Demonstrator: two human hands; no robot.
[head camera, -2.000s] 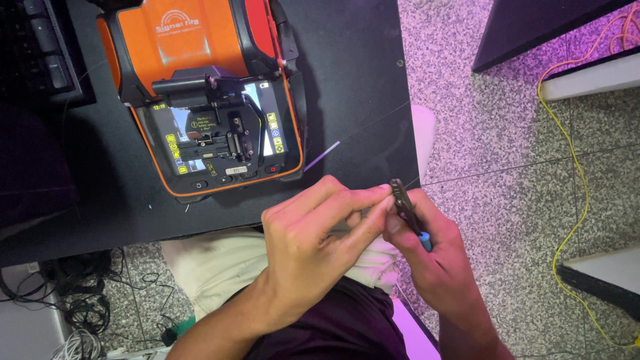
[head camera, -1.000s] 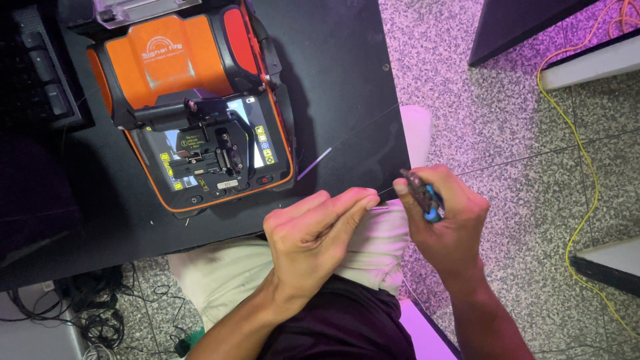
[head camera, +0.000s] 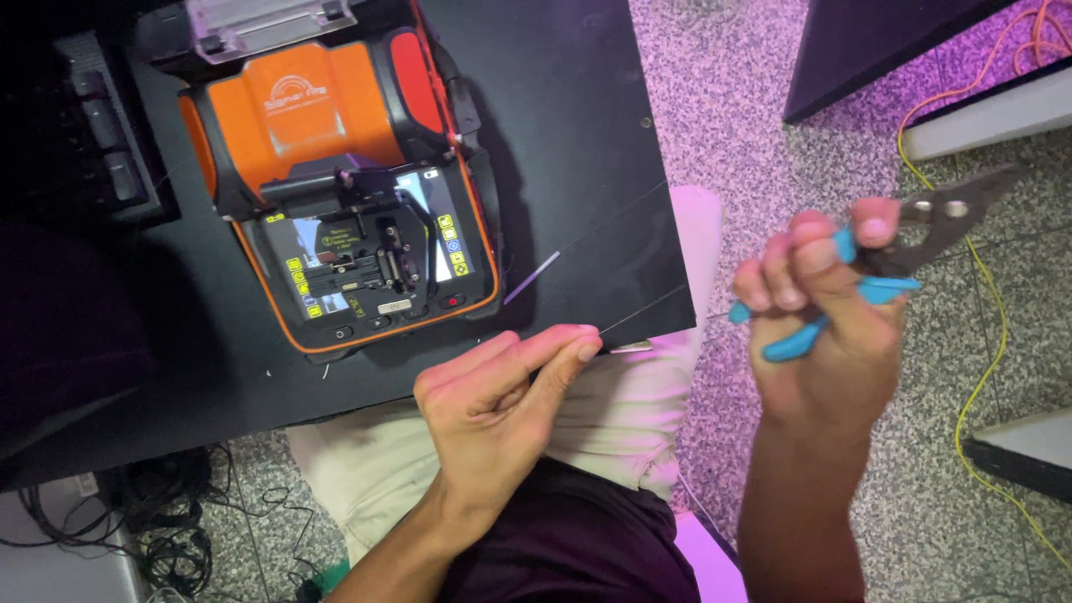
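Note:
My left hand (head camera: 502, 394) pinches a thin optical fibre (head camera: 641, 308) between thumb and forefinger, just off the front edge of the black table. The fibre runs up and to the right from the fingertips. To the right, above the floor, my right hand (head camera: 829, 310) is closed around a fibre stripper (head camera: 938, 222) with blue handles, its dark jaws pointing up and right, apart from the fibre. An orange and black fusion splicer (head camera: 310, 105) with a lit screen stands on the table. A clear splice sleeve (head camera: 533, 277) lies right of it.
A keyboard (head camera: 105, 126) is at the upper left of the black table (head camera: 578, 100). Tangled black cables (head camera: 172, 511) lie on the floor at lower left. On the right, a yellow cable (head camera: 986, 335) crosses the speckled floor near white and black panels.
My right hand with the stripper has moved right, away from my left hand, and the stripper's jaws now point up and right. My left hand still pinches the fibre.

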